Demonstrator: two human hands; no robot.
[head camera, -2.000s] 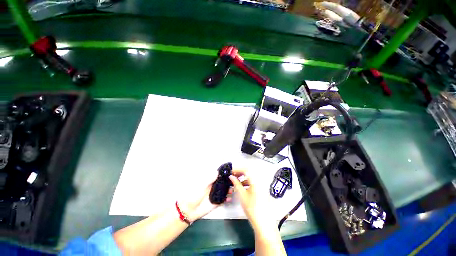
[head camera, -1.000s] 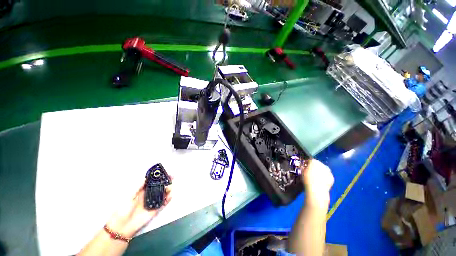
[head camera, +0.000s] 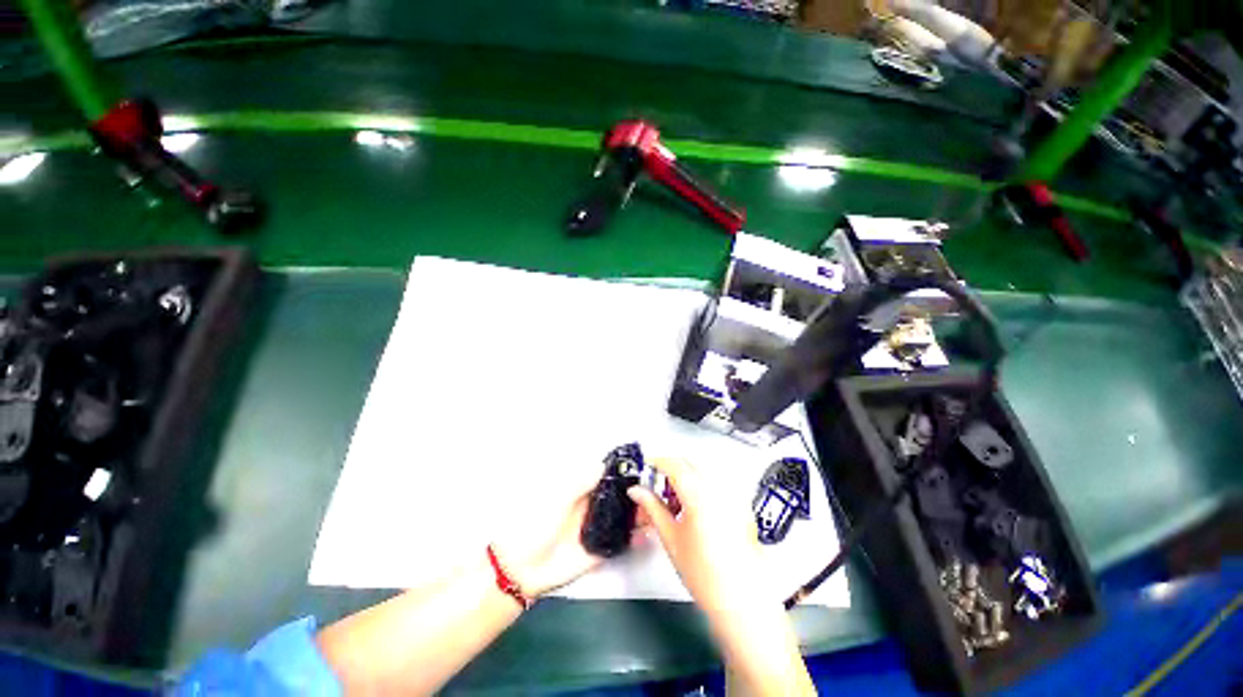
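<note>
My left hand (head camera: 562, 547) holds a black housing (head camera: 614, 507) above the lower part of the white work sheet (head camera: 470, 395). My right hand (head camera: 682, 524) is at the housing's right side, its thumb and fingers pinching a small silvery piece (head camera: 657, 483) against the upper part of the housing. The fingers hide part of both. A black housing cover (head camera: 781, 500) with silver edges lies on the sheet to the right of my hands. The black electric screwdriver (head camera: 798, 370) hangs slanted over the screw feeder (head camera: 763, 302).
A wide black bin (head camera: 205, 354) of dark parts stands at the left. A narrow black bin (head camera: 872, 524) with black and metal parts stands at the right, the driver cord (head camera: 852, 545) crossing it. A second feeder (head camera: 893, 245) and red-and-black arms (head camera: 682, 187) are behind.
My right hand has come back from the right parts bin to the housing with a small silvery piece. The view has swung back left, and the housing is again held by both hands.
</note>
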